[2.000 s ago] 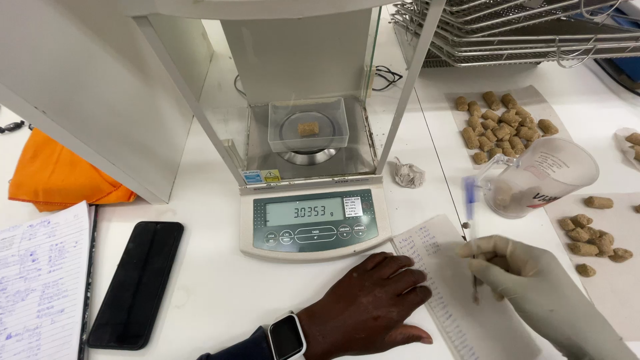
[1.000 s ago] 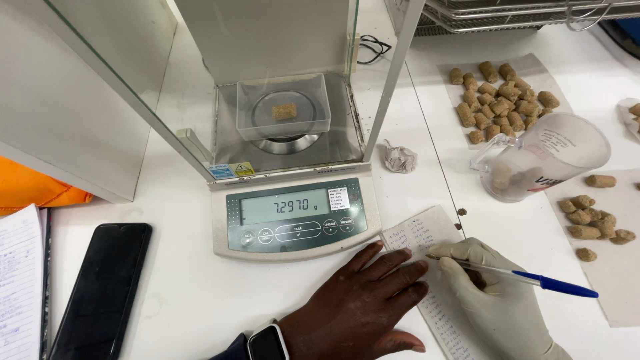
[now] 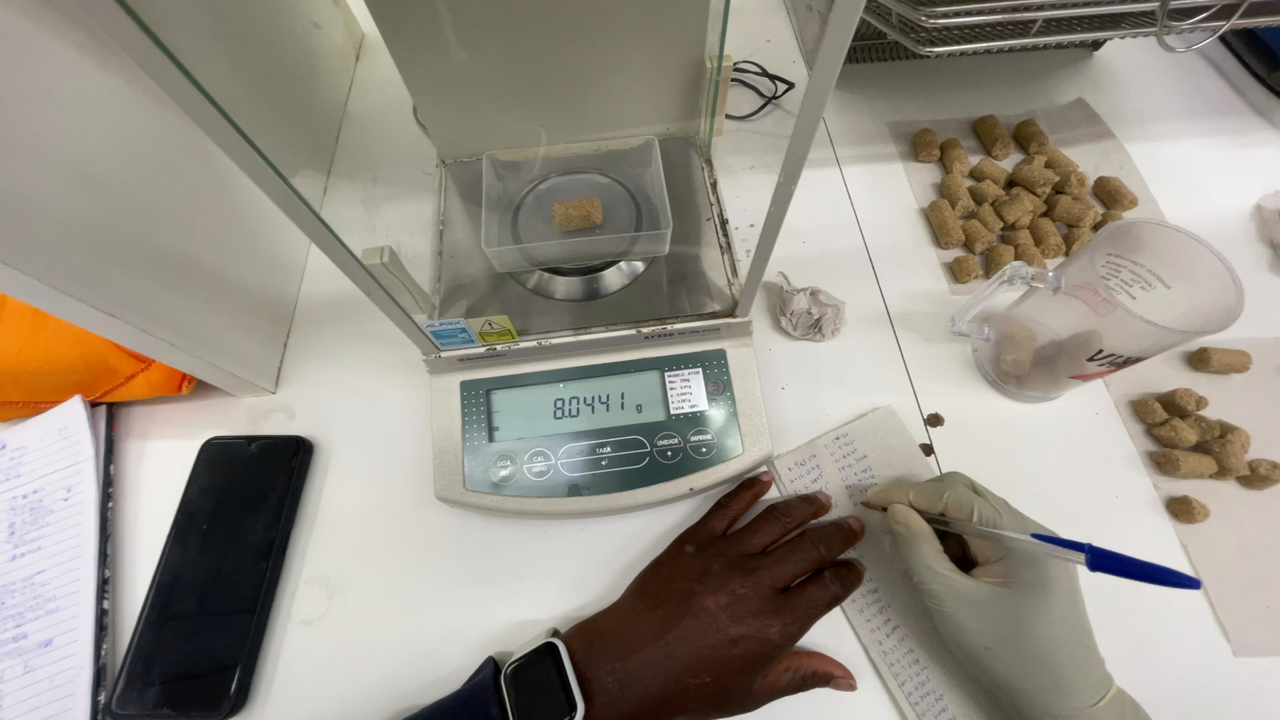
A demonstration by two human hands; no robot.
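Observation:
My right hand, in a pale glove, grips a ballpoint pen with a blue cap on its back end. The pen's tip rests on a narrow sheet of handwritten paper. My bare left hand, wearing a smartwatch, lies flat with its fingers spread, the fingertips on the sheet's left edge. Behind it stands an analytical balance, its display lit with digits. On its pan sits a clear plastic tray holding one brown cylindrical pellet.
A clear plastic jug with pellets inside stands at right, between two papers bearing brown pellets. Crumpled paper lies beside the balance. At left are a black phone, a lined notebook and orange cloth. Wire racks stand at the back right.
The pen stood upright in my right hand two seconds ago; now it slants with its tip on the paper. The balance's displayed number has risen. The view has shifted.

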